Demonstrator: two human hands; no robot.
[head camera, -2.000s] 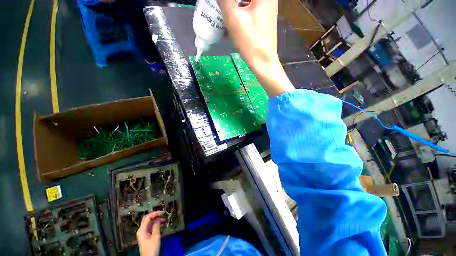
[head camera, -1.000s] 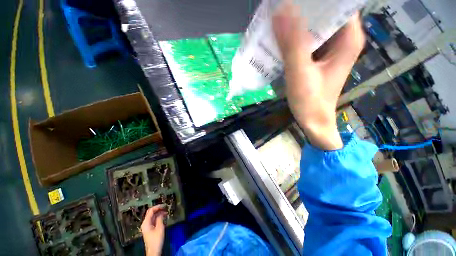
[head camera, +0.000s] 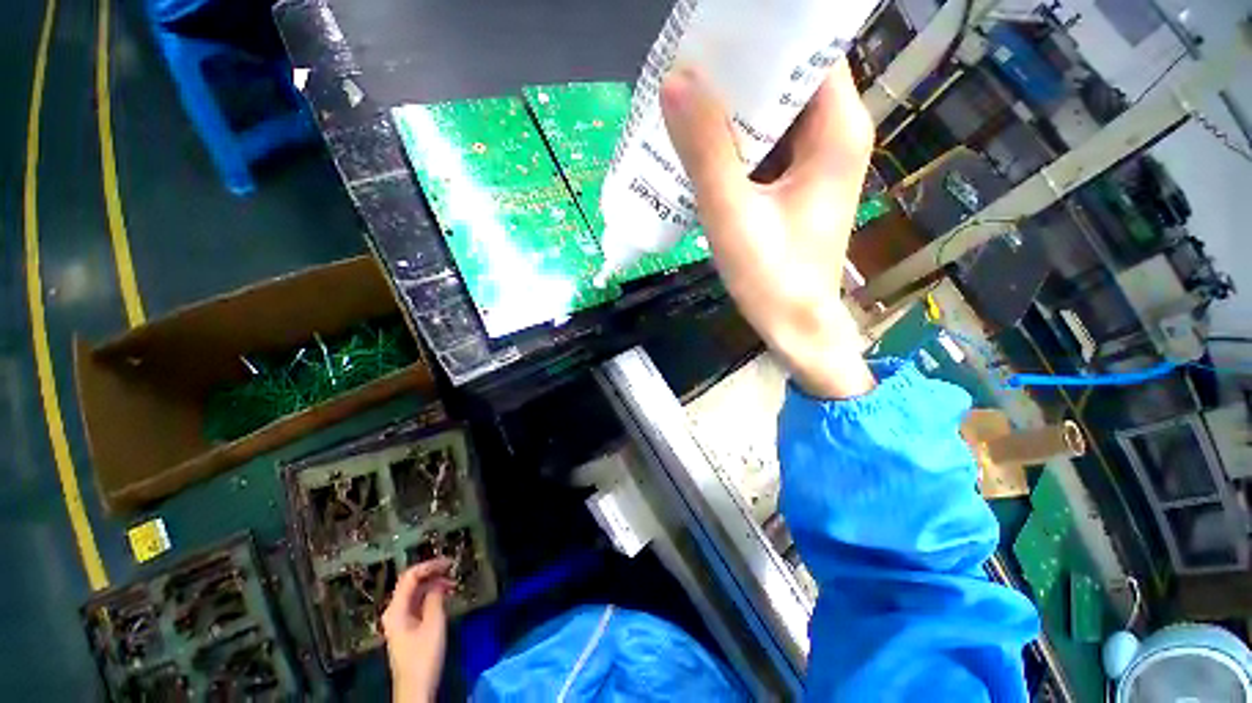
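My right hand (head camera: 790, 206) grips a white squeeze bottle (head camera: 735, 89) with dark print, tilted nozzle down. Its nozzle tip is at the green PCB panel (head camera: 501, 213), near the panel's lower front edge; I cannot tell if it touches. The panel lies flat on the stack of black trays (head camera: 391, 206), and glare covers part of it. My left hand (head camera: 415, 618) is low at the front with curled fingers, over the edge of an empty pallet (head camera: 378, 515). I cannot tell if it touches the pallet.
An open cardboard box (head camera: 234, 357) with thin green strips stands at left. Another pallet (head camera: 192, 625) lies below it. A blue stool (head camera: 227, 89) is at upper left. A metal conveyor rail (head camera: 707, 515) runs below the trays. A small fan (head camera: 1181, 673) is at lower right.
The bottle and my right hand have moved from the panel's far left corner to its near edge. The view has shifted. My left hand has stayed by the pallet.
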